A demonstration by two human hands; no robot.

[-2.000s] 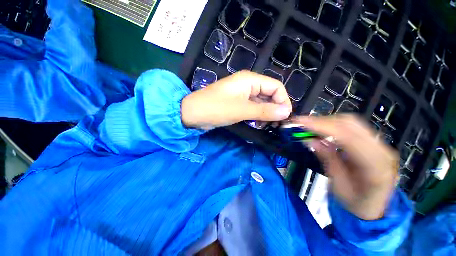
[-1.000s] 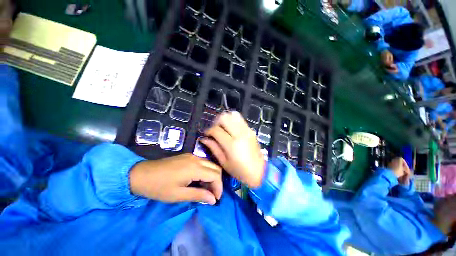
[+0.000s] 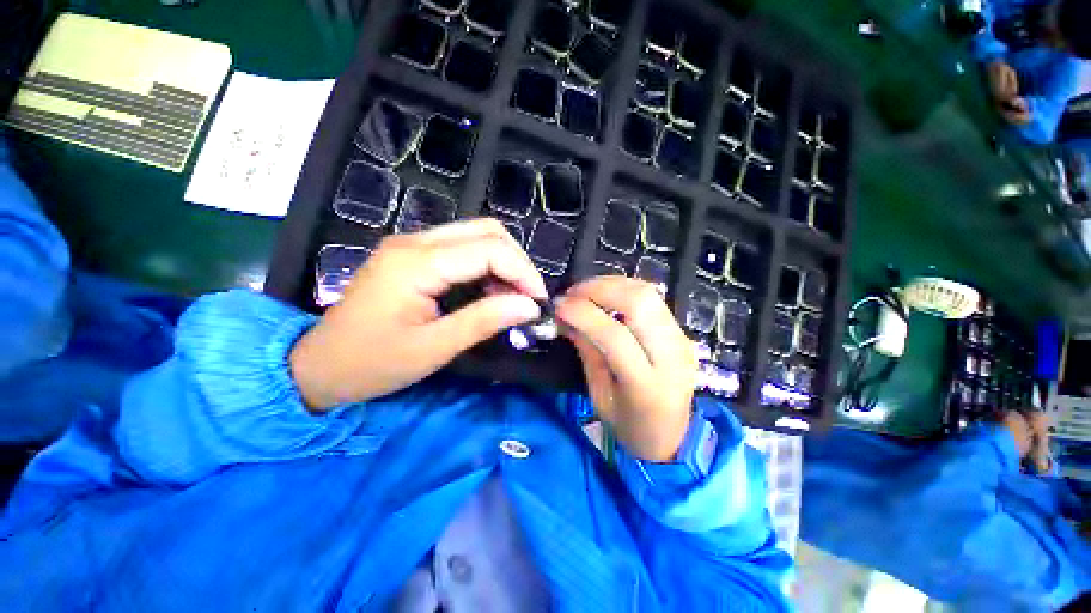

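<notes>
A small watch body (image 3: 536, 329) with a bright, shiny edge is between the fingertips of both hands, seen nearly edge-on and mostly covered by the fingers. My left hand (image 3: 419, 305) holds it from the left with thumb and forefinger. My right hand (image 3: 634, 359) holds it from the right. Both hands are over the near edge of a black compartment tray (image 3: 479, 141). Several dark, rounded-square watch bodies with thin silver rims lie in each tray compartment. A blue band is at my right wrist.
A cream slotted board (image 3: 120, 90) and a white paper sheet (image 3: 257, 144) lie left of the tray. A white oval device (image 3: 939, 297) with a cable is at right. A pale pocketed tray (image 3: 780, 479) is below the black tray. Other people in blue sleeves are at left and right.
My right hand has moved from over the tray's compartments to meet my left hand. My left hand is slightly higher in view. The watch body now shows between the fingertips.
</notes>
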